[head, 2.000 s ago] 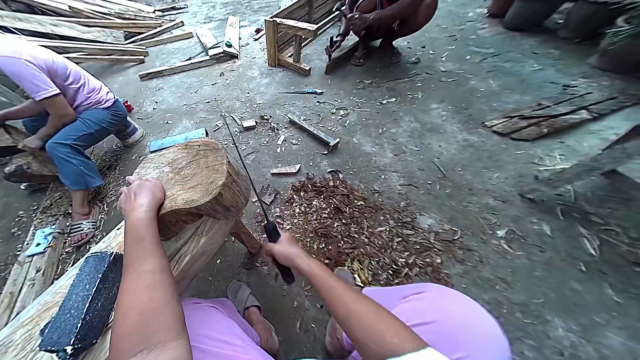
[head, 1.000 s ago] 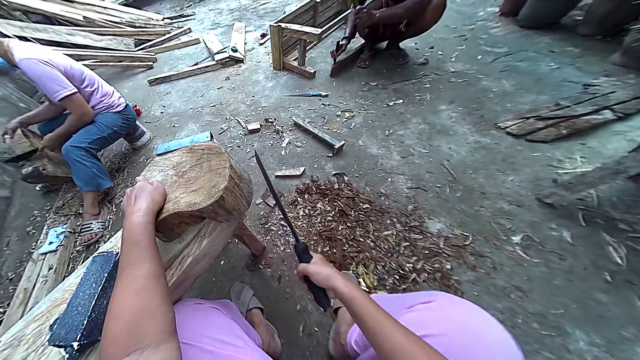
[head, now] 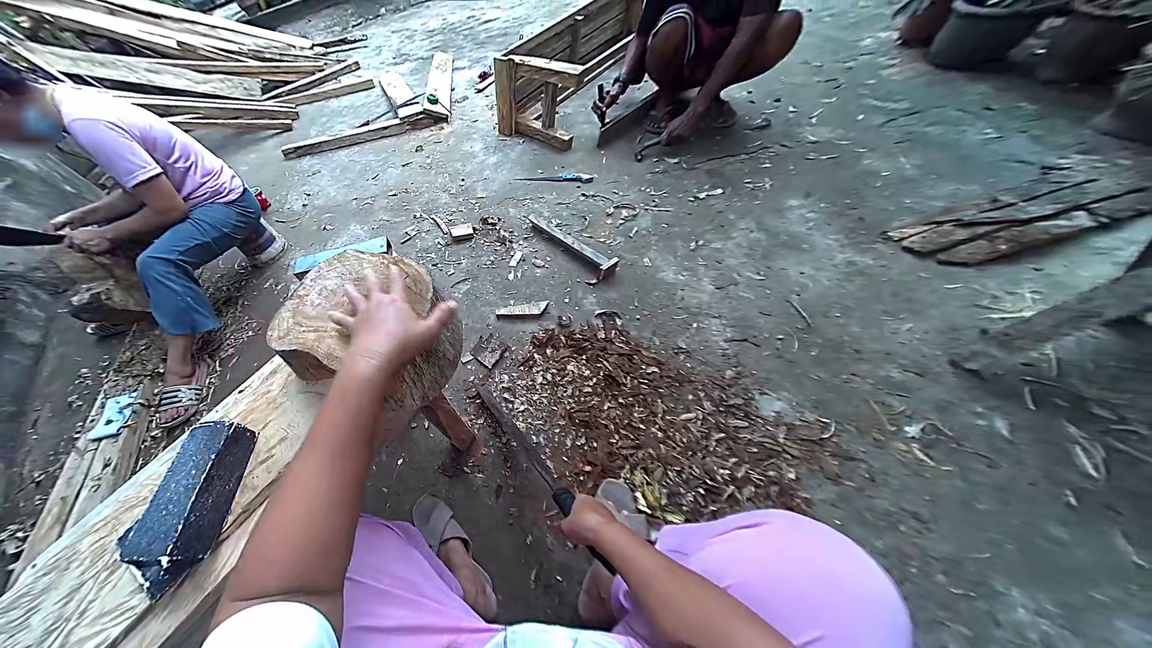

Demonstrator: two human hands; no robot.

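A thick round block of wood (head: 306, 310) rests on the end of a wooden bench (head: 261, 396). My left hand (head: 387, 319) is spread over its top with the fingers apart; whether the palm touches the wood is unclear. In my right hand (head: 589, 520) is the black handle of a long-bladed knife (head: 522, 443), its blade pointing forward and down, right of the bench leg. On the bench, left of my left forearm, lies a dark speckled block (head: 189, 504). A light blue block (head: 342, 255) shows behind the round wood.
Wood chips (head: 657, 418) are heaped on the ground ahead of my knees. Beyond lie a metal bar (head: 573, 245) and a blue-handled saw (head: 555, 177). One person (head: 162, 180) sits at left with a blade; another (head: 711, 54) squats by a wooden frame (head: 540, 90). Planks (head: 1017, 220) lie at right.
My left hand has opened out from the far left edge of the block and now spreads over its top. The knife blade, raised beside the block before, has dropped lower.
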